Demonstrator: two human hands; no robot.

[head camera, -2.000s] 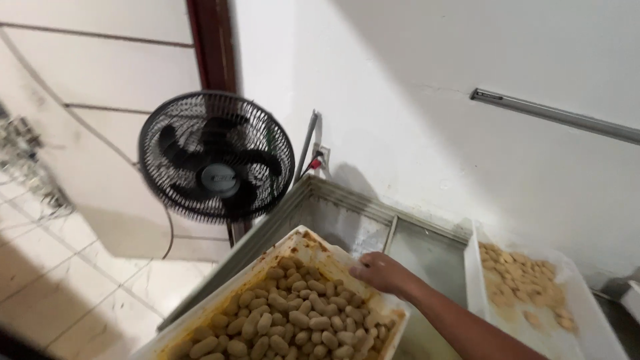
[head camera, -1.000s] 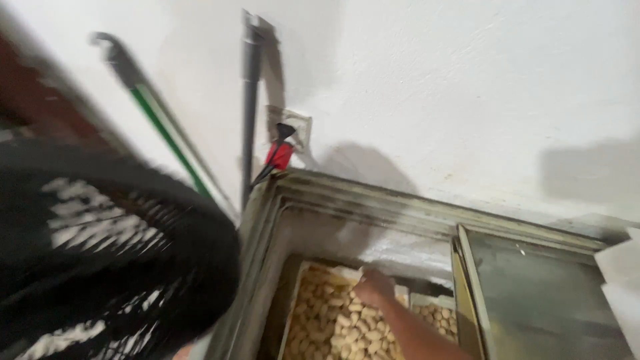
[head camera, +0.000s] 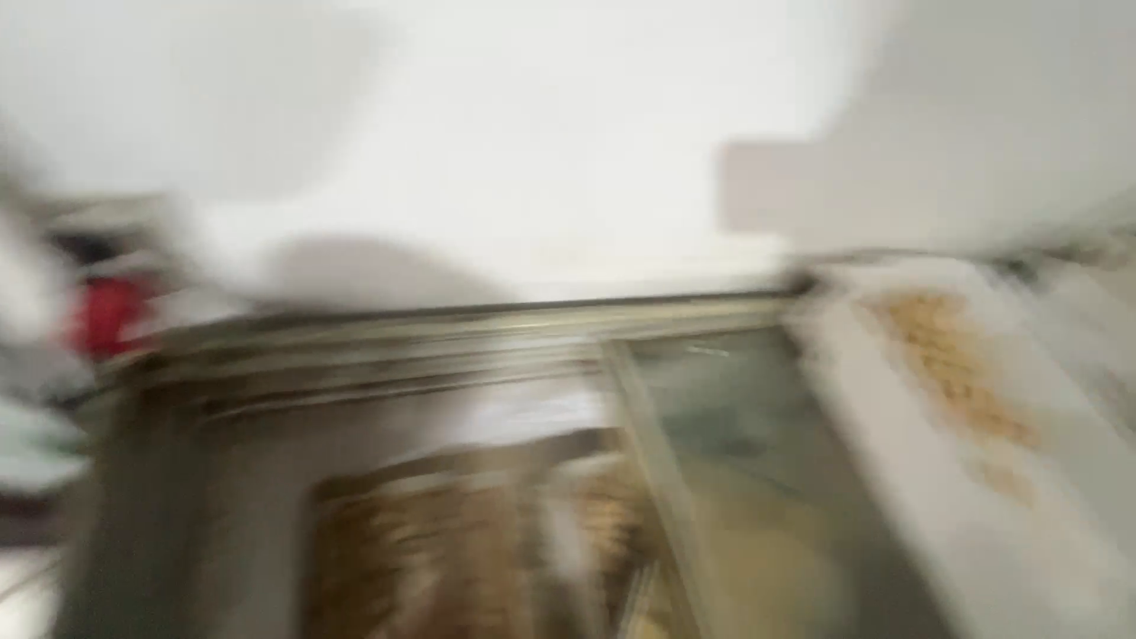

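The view is strongly blurred, and neither my left hand nor my right hand can be made out. Inside the open left part of a chest freezer [head camera: 497,333] lies a tub of brownish oval food pieces [head camera: 399,550]. Beside it, to the right, more pieces [head camera: 608,510] show in a second container, partly hidden by the frame of the sliding glass lid [head camera: 754,497]. A faint pinkish smear crosses the left tub near the bottom edge; I cannot tell what it is.
On the right side of the freezer top stands a white tub [head camera: 896,461] with yellowish-brown pieces [head camera: 954,373] in it. A red plug [head camera: 111,315] is at the wall socket on the left. The white wall [head camera: 568,151] rises behind the freezer.
The tub of pieces, held over the freezer's edge two seconds ago, is now down inside it. The hand on its rim in both earlier frames is no longer distinguishable. The view has swung right.
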